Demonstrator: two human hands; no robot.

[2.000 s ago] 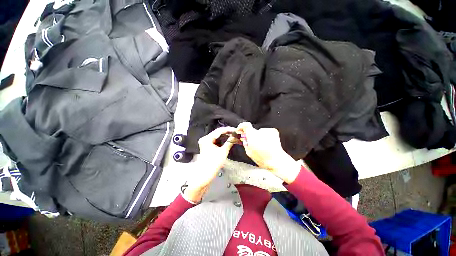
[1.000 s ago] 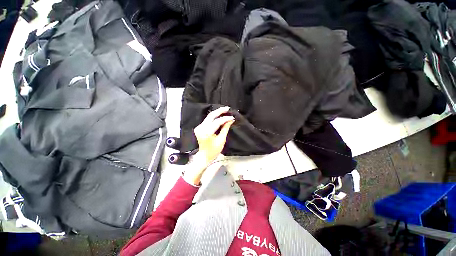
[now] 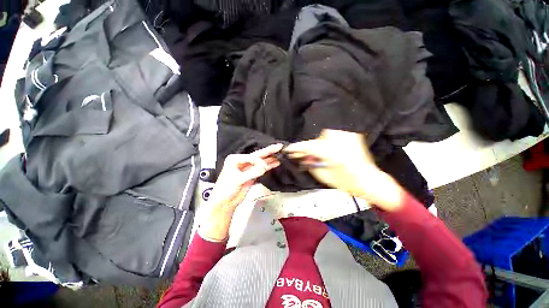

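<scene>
A black garment (image 3: 361,84) lies bunched on the table in front of me. My left hand (image 3: 244,174) pinches its near edge between thumb and fingertips. My right hand (image 3: 337,162) is at the same spot, slightly blurred, its fingertips close to the left ones with fingers curled. A small bluish glint shows at the right hand; I cannot tell what it is. No needle or thread can be made out. Two dark spools (image 3: 206,175) with pale round ends stand left of my left hand.
A grey garment with white piping (image 3: 114,144) lies at the left of the white table (image 3: 469,153). Other black garments (image 3: 499,54) are heaped behind and right. Black-and-white cords (image 3: 387,246) lie in a blue tray below the edge. A blue crate (image 3: 511,240) is on the floor at right.
My right hand, out of view one second ago, is back at the garment's edge beside my left hand. My left hand has shifted slightly lower and left.
</scene>
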